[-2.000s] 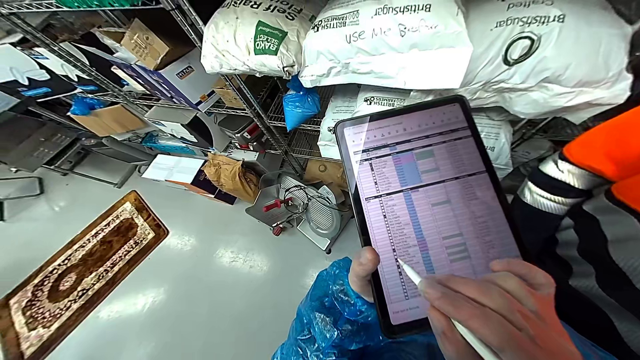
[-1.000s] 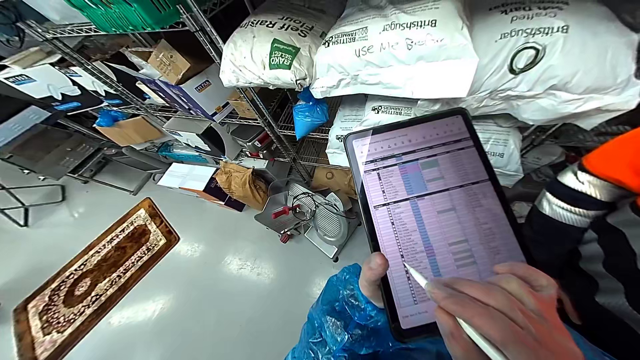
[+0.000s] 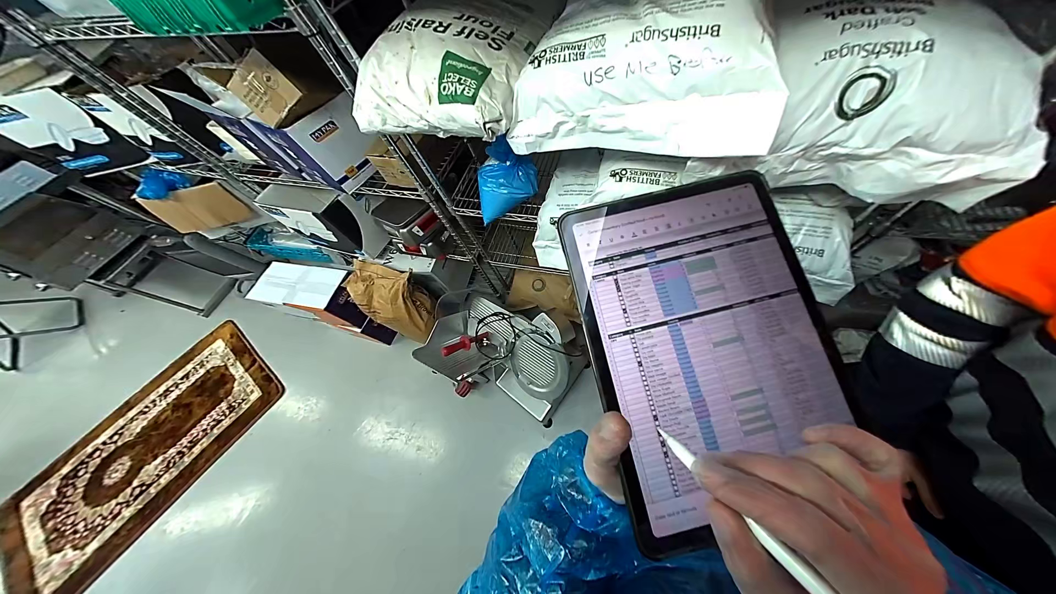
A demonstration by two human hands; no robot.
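My left hand (image 3: 607, 455), in a blue plastic sleeve cover (image 3: 549, 516), grips the lower left edge of a black-framed tablet (image 3: 701, 363); only its thumb shows, the fingers are hidden behind. The tablet displays a spreadsheet with colored columns. My right hand (image 3: 817, 511) holds a white stylus (image 3: 775, 549) between thumb and fingers, over the lower part of the screen. The stylus tip is at or just above a column near the screen's left side; whether it touches cannot be told.
Flour (image 3: 450, 70) and sugar sacks (image 3: 648, 82) lie on a wire rack beyond the tablet. A meat slicer (image 3: 528, 359) and a brown paper bag (image 3: 390, 297) stand low behind it. A patterned rug (image 3: 140, 462) lies on the floor at left. Another person's orange and dark sleeve (image 3: 940, 322) is at right.
The stylus has stayed near the left side of the screen, with only small shifts of its tip. Both hands keep their holds.
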